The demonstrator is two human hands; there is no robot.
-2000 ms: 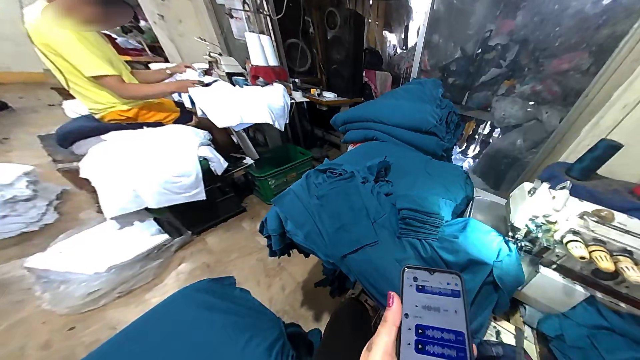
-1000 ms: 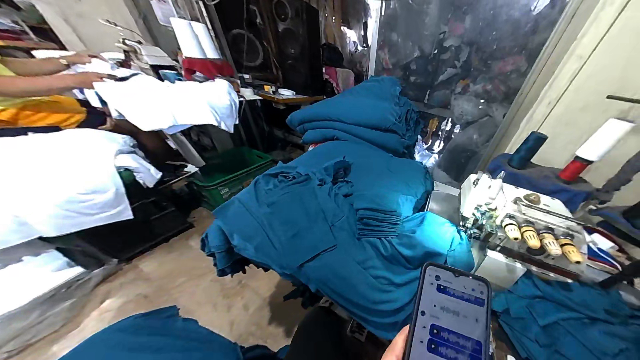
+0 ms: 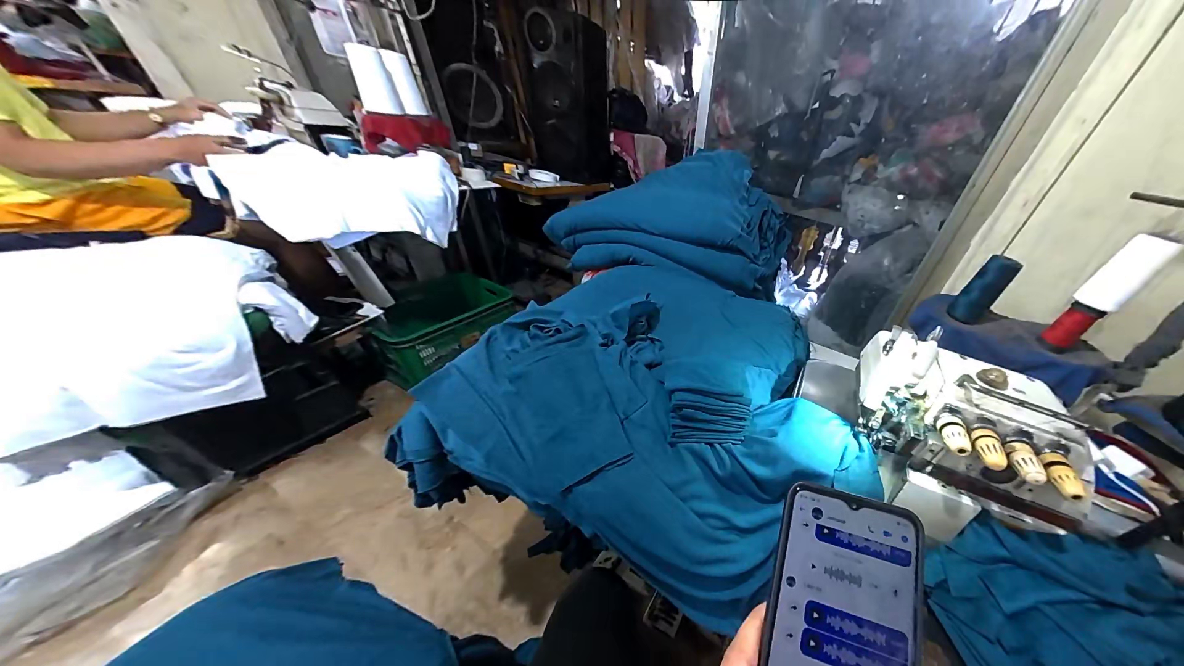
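Note:
My left hand (image 3: 744, 638) grips a smartphone (image 3: 846, 578) at the lower right. Only part of the hand shows, at the phone's left edge; the lit screen bears chat bubbles with audio waveforms. My right hand is out of view. Behind the phone lies a large heap of teal fabric pieces (image 3: 573, 407), with a small folded teal stack (image 3: 710, 416) on it and thick folded teal cloth (image 3: 661, 213) at its back. More teal fabric (image 3: 287, 620) lies at the bottom left. To the right stands an overlock sewing machine (image 3: 962, 407), with teal fabric (image 3: 1054, 592) beside it.
At the left, a person in a yellow top (image 3: 28, 120) handles white cloth (image 3: 342, 190) at another sewing machine (image 3: 301, 102). A green plastic crate (image 3: 439, 324) stands on the floor behind the heap. Thread cones (image 3: 985, 289) stand at the right, and tall speakers (image 3: 566, 83) at the back.
The view has swung right since the earliest frame, and the machine at the right shows more fully. The phone stays in my left hand; its thumb, visible before, is now mostly out of frame.

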